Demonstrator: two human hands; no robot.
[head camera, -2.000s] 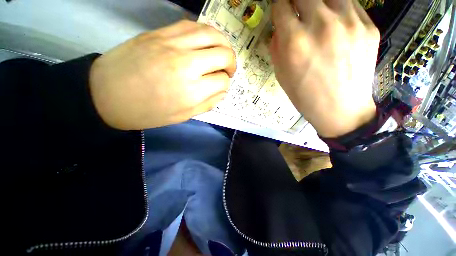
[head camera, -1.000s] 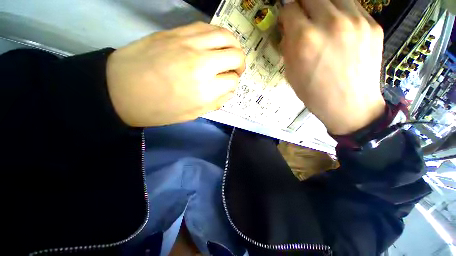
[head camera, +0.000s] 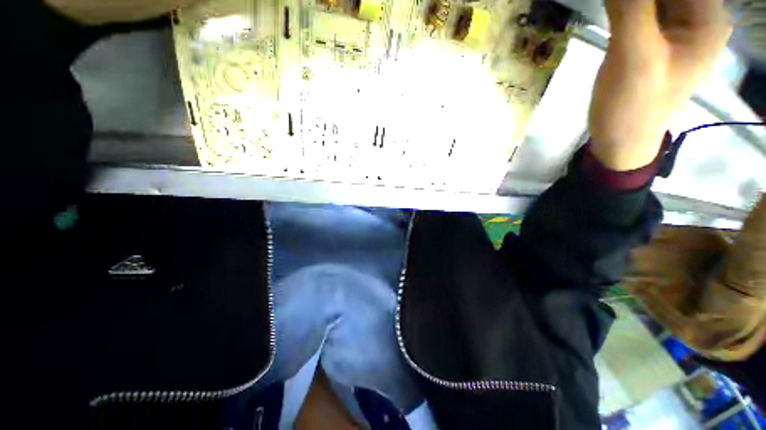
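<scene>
A pale cream circuit board panel lies in front of me, its middle washed out by glare. Two yellow block parts with copper-orange windings beside them stand near its far side. A dark round part sits at its far right. My left hand is at the top left, mostly cut off by the edge. My right hand, with a dark red wrist band, is raised right of the board. Its fingertips are cut off at the top, so I cannot tell whether either hand holds anything.
A pale metal rail runs along the board's near edge, close to my jacket. A thin black cord runs from my right wrist. At the right are a brown sleeve of another person and blurred blue and white shapes.
The view has turned and shows more of the board, now level. My left hand has left the board for the top left. My right hand has moved off it to the right.
</scene>
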